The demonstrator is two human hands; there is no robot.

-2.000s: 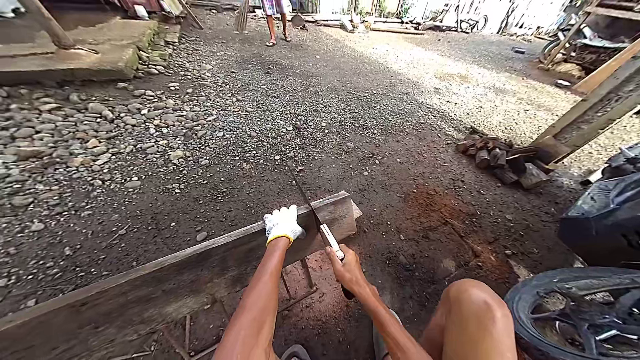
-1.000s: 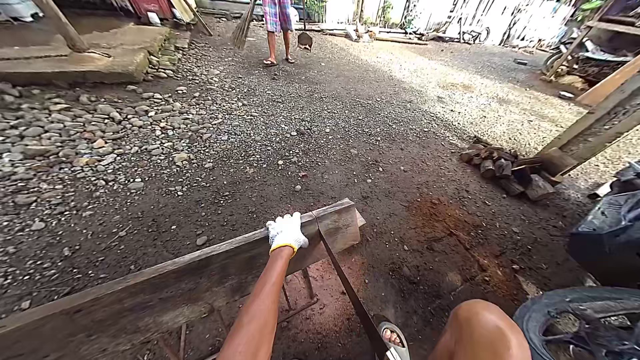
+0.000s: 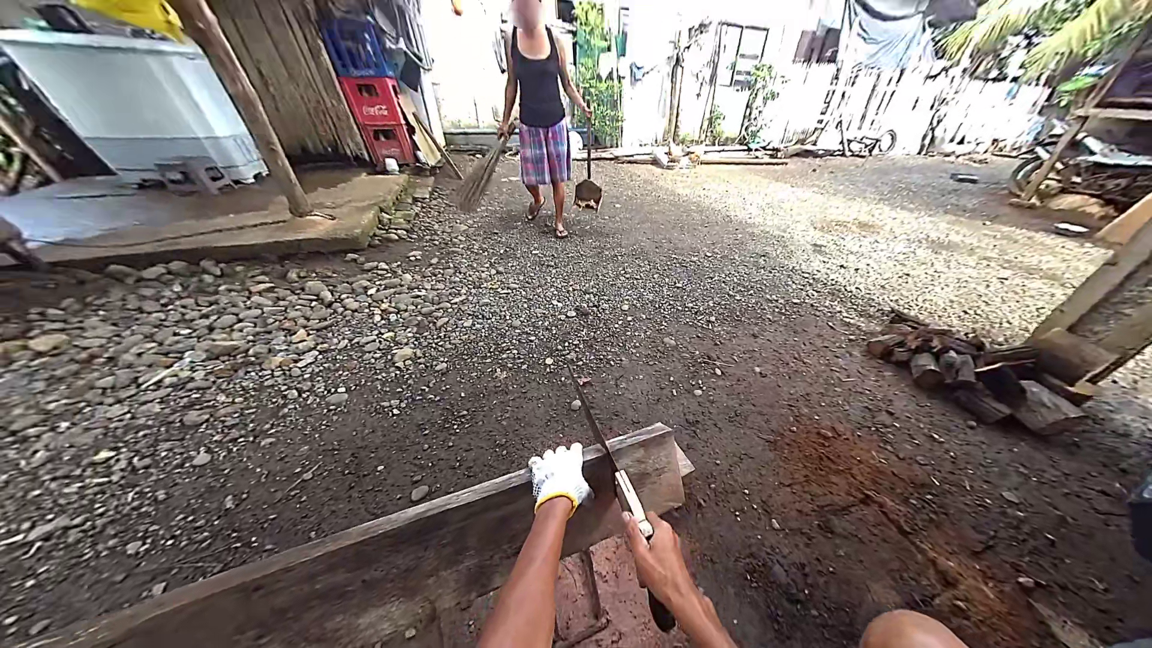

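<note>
A long weathered wooden board (image 3: 360,567) stands on edge from the lower left to the centre. My left hand (image 3: 559,477), in a white knit glove with a yellow cuff, grips its top edge near the right end. Just right of the glove, the dark blade of a handsaw (image 3: 589,409) crosses that edge, its tip pointing away from me. My bare right hand (image 3: 661,562) is closed round the saw's handle, close to the board's near face. A second piece of wood (image 3: 684,461) shows behind the board's end. How deep the blade sits in the wood cannot be told.
A person (image 3: 540,108) walks on the gravel with a broom (image 3: 486,175) and a long-handled dustpan (image 3: 588,191). Split firewood (image 3: 981,369) lies at right beside a wooden post (image 3: 1102,297). Stones border a concrete slab (image 3: 351,211) at left. My bent knee is at lower right.
The saw has moved forward from its pulled-back position one second ago, and my right hand is back in view. The person with the broom has come nearer. The view has tilted up.
</note>
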